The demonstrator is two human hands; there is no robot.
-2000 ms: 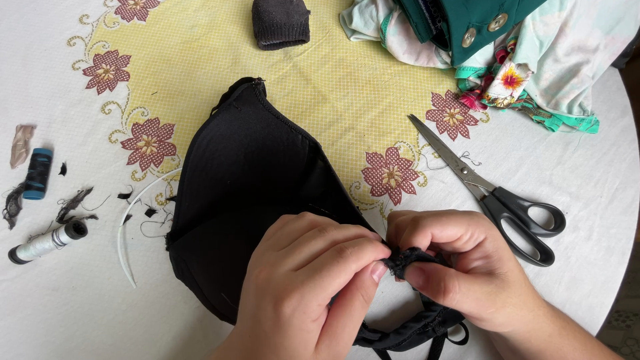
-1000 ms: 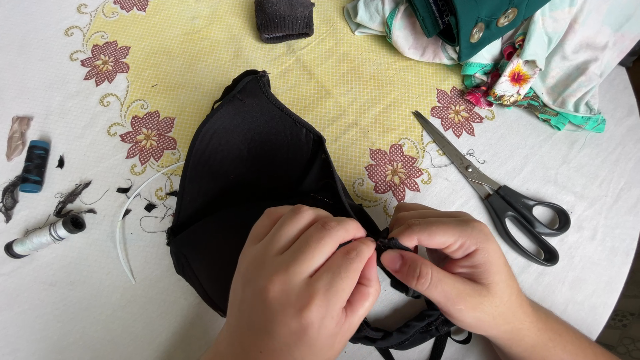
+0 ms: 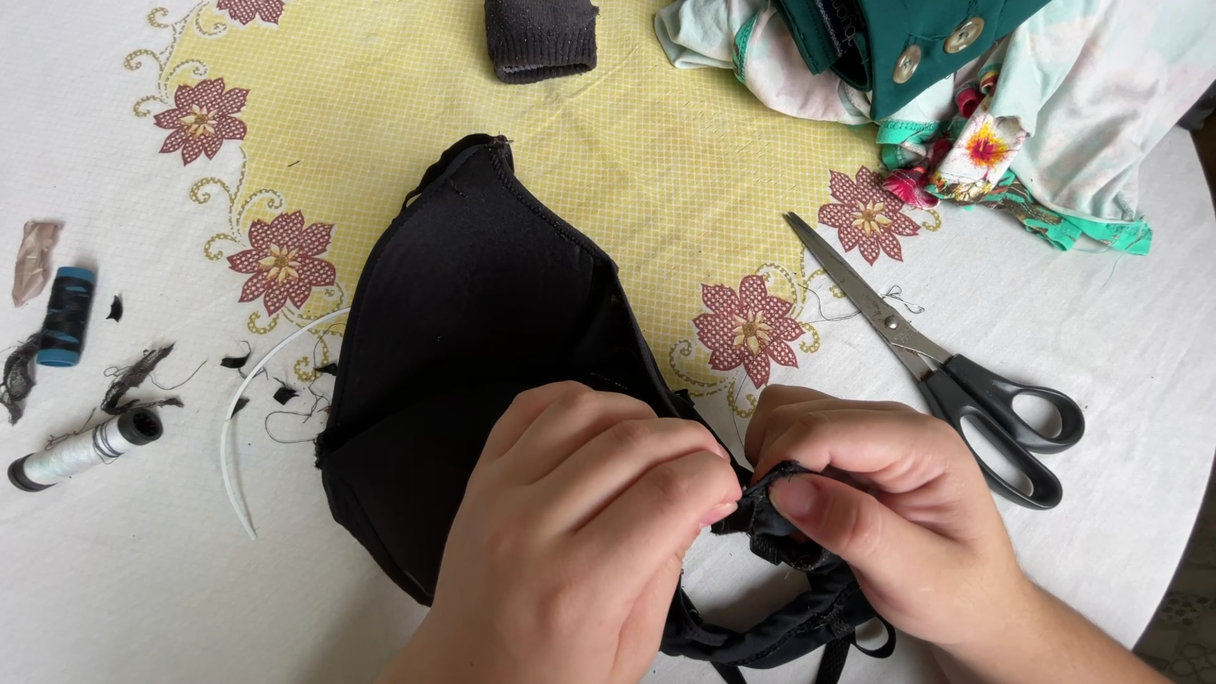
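Observation:
A black padded bra (image 3: 456, 285) lies on the tablecloth, one cup opened toward the camera and its band curling round at the lower right. My left hand (image 3: 589, 513) pinches the black fabric edge between thumb and forefinger, partly covering the cup. Close beside it, my right hand (image 3: 874, 513) grips the same strip, its thumb pressed on the folded edge. The fingertips nearly meet; whether a needle is between them cannot be seen. Black-handled scissors (image 3: 936, 356) rest right of the hands, their blades almost together.
At left lie a dark thread spool (image 3: 66, 316), a white thread spool (image 3: 87, 449), black scraps (image 3: 133, 380) and a thin white curved strip (image 3: 231, 427). A dark knitted piece (image 3: 541, 38) is at the top. Green buttoned cloth (image 3: 912, 57) and floral fabric (image 3: 1083, 123) pile at upper right.
Both hands stay on the black fabric. My right hand's fingers and thumb have shifted their hold, and a folded edge now shows under the thumb.

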